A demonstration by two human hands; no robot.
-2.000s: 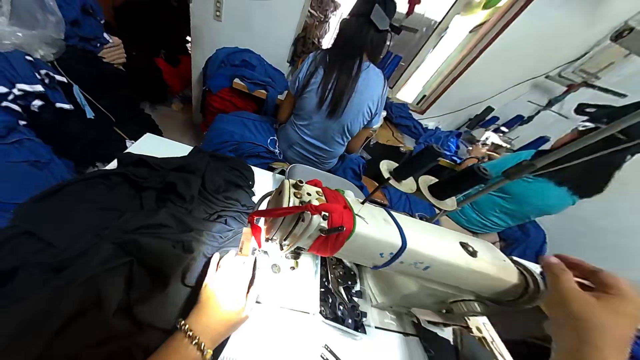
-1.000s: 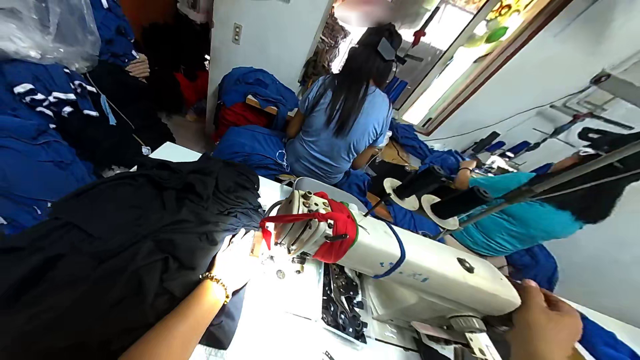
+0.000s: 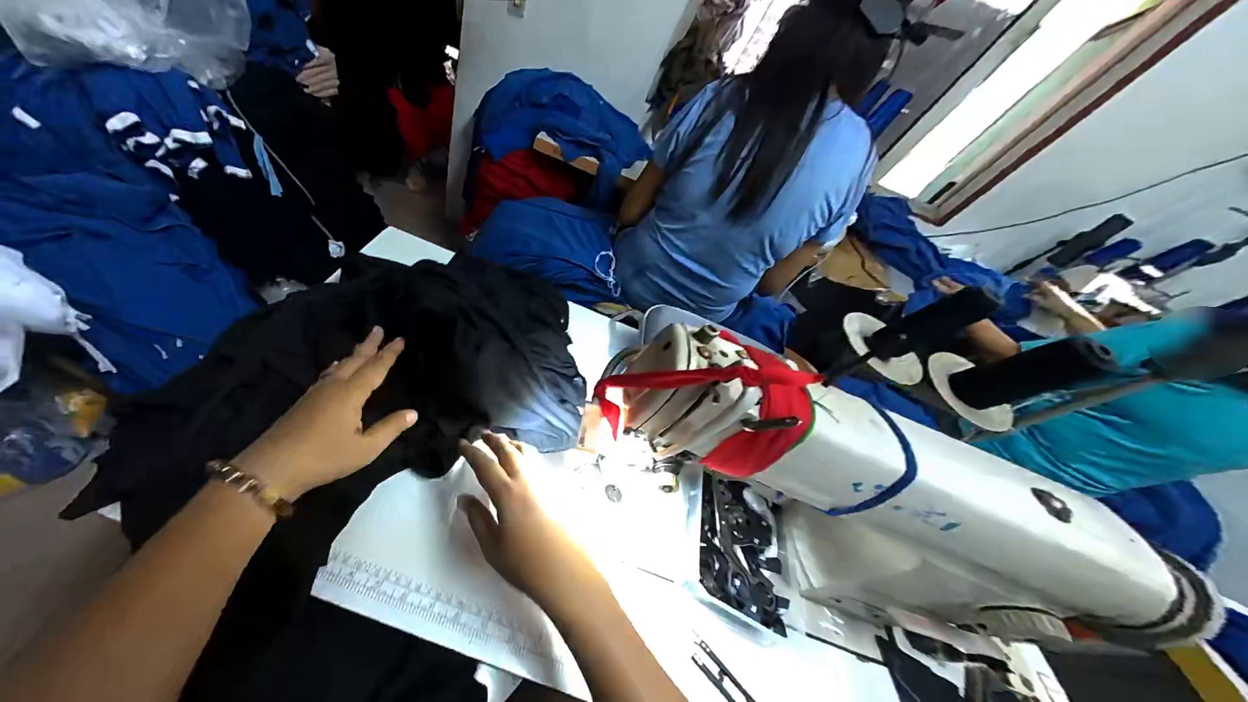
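My left hand [image 3: 327,424], with a beaded bracelet at the wrist, lies spread on a heap of black fabric [image 3: 468,331] that covers the left of the sewing table. My right hand [image 3: 512,507] is over the white table top, its fingertips at the lower edge of the fabric. To the right of it stands a white sewing machine [image 3: 936,487] with its lamp lit, a red cloth strip [image 3: 770,419] tied round its head and a blue band round its arm. The needle area is washed out by glare.
A tray of small black parts [image 3: 736,551] sits beside the machine bed. A printed ruler [image 3: 439,604] runs along the near table edge. Black thread cones [image 3: 1033,370] stand beyond the machine. Two people sit beyond the table. Blue garments [image 3: 107,214] are piled at the left.
My right hand has left the machine's handwheel end and come to the table beside the fabric. My left hand has moved left from near the needle onto the fabric, which is now bunched farther from the near edge.
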